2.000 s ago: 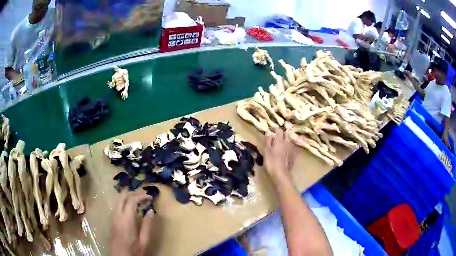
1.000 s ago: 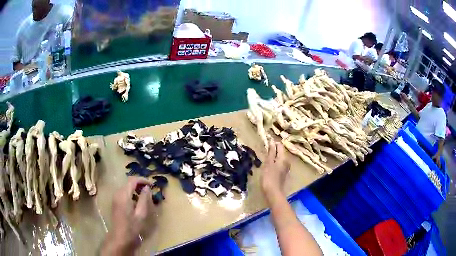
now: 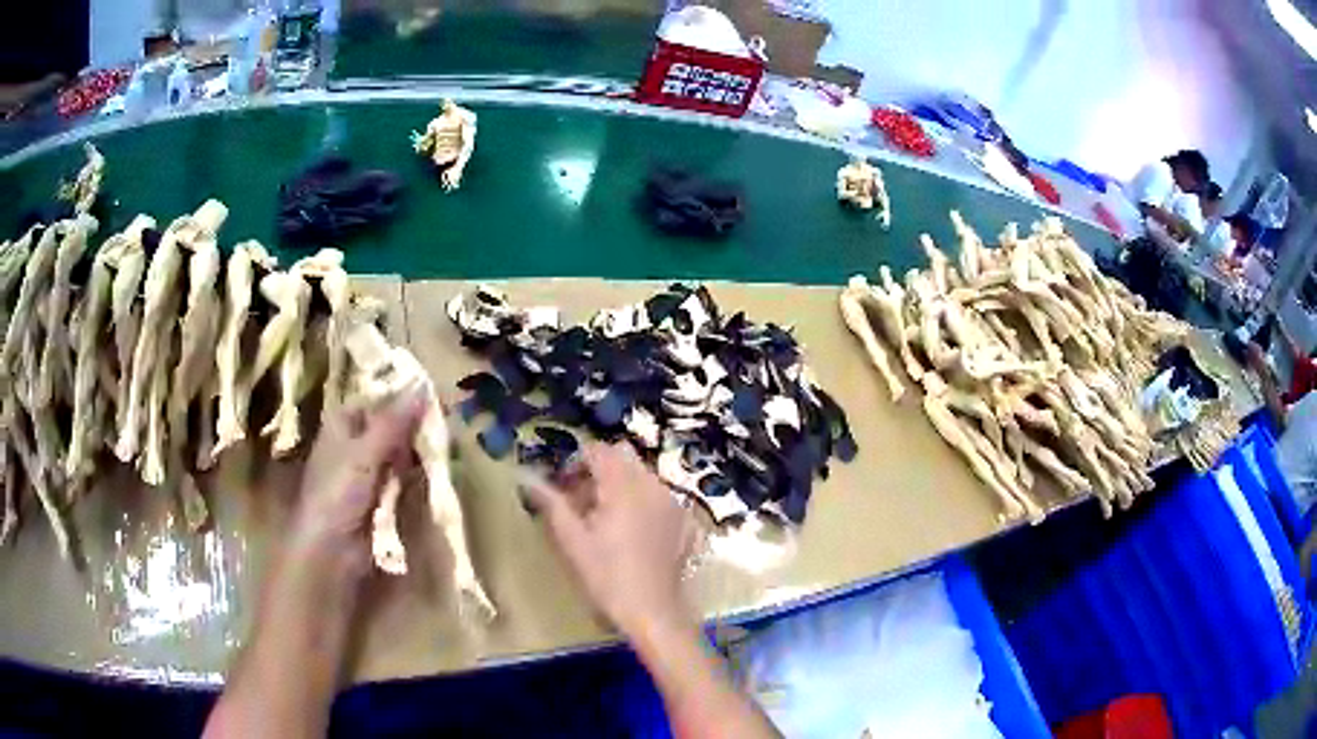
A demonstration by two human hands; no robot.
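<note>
My left hand (image 3: 335, 469) is shut on the hips of a cream leg part (image 3: 445, 505), whose feet point down over the cardboard. My right hand (image 3: 618, 527) is at the lower left edge of the heap of black-and-cream hip pieces (image 3: 614, 383). Its fingertips are at a dark hip piece (image 3: 546, 445); blur hides whether they grip it. Leg parts (image 3: 181, 325) lie overlapping in a row at the left. A loose heap of leg parts (image 3: 1011, 361) lies at the right.
Behind the tan cardboard (image 3: 549, 599), the green belt (image 3: 535, 231) carries cream torsos (image 3: 449, 142) and dark clumps (image 3: 335, 198). A red box (image 3: 699, 78) stands beyond. Blue crates (image 3: 1141, 592) and a white liner (image 3: 874, 671) are at the lower right. People sit at the far right.
The view has turned left. My left hand now holds a leg part near the left row. My right hand has moved from beside the leg heap to the hip pieces.
</note>
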